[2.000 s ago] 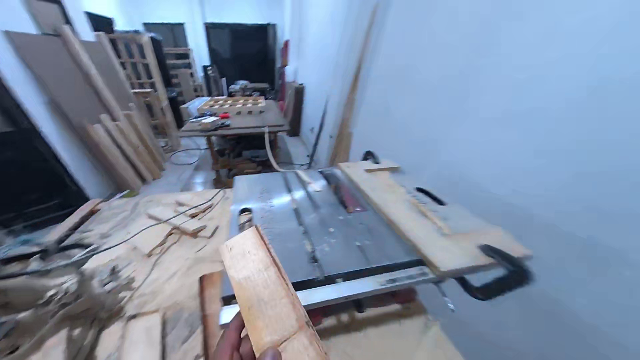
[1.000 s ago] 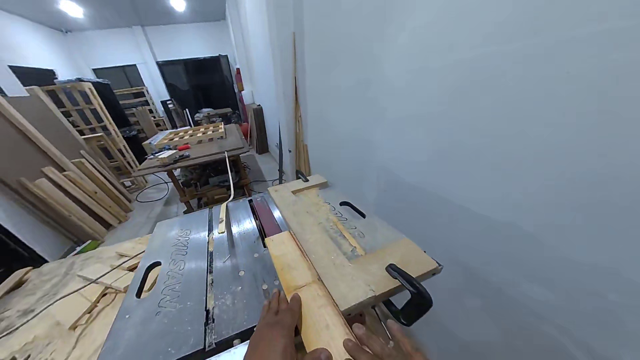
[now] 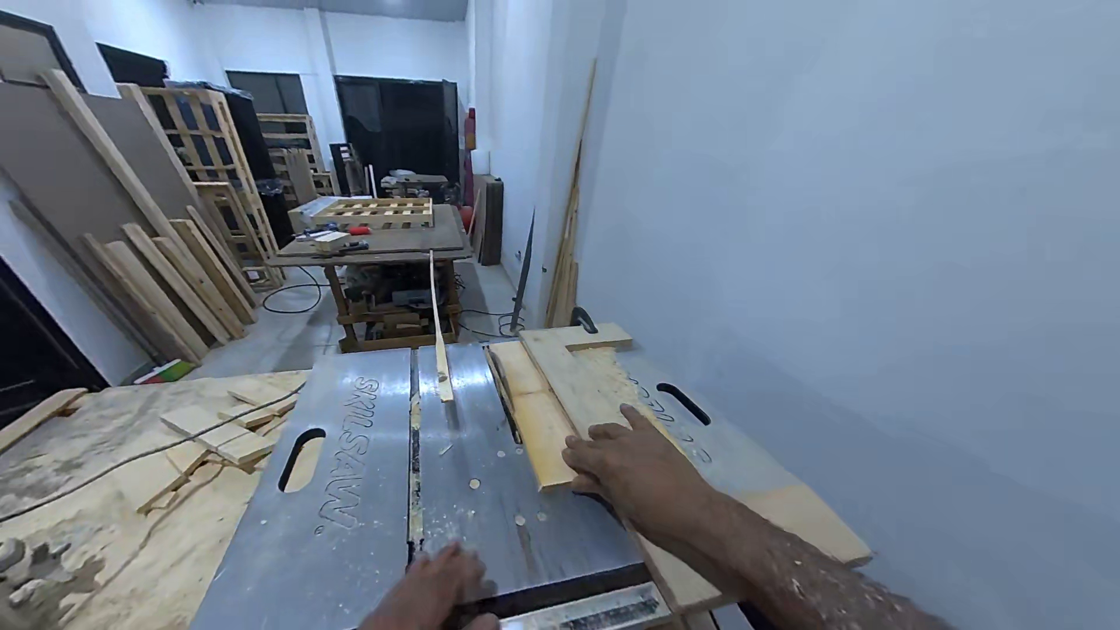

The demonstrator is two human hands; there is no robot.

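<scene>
A Skilsaw table saw (image 3: pixel 367 516) with a metal top stands before me, dusted with wood bits. Flat on it, a short wooden board (image 3: pixel 540 424) lies along the left edge of a wooden fence (image 3: pixel 573 376). The board's far part covers the blade area. My right hand (image 3: pixel 643 468) rests on the fence with its fingers spread, fingertips near the board's close right corner; whether they touch the board is unclear. At the saw's front edge my left hand (image 3: pixel 437 586), slightly blurred, holds nothing, its fingers apart. A thin wood strip (image 3: pixel 441 363) lies left of the board.
A black clamp (image 3: pixel 584 320) sits at the fence's far end. To the left are wood offcuts (image 3: pixel 223 433) and a cable (image 3: pixel 149 451). Behind stands a workbench (image 3: pixel 376 241) bearing a slatted wooden frame (image 3: pixel 376 210). Planks (image 3: pixel 175 289) lean at left; a wall (image 3: pixel 831 262) runs along the right.
The board, held up in a hand at first, was then laid on the saw beside the fence and has since moved forward. My left hand has come away from it; my right hand is over the fence.
</scene>
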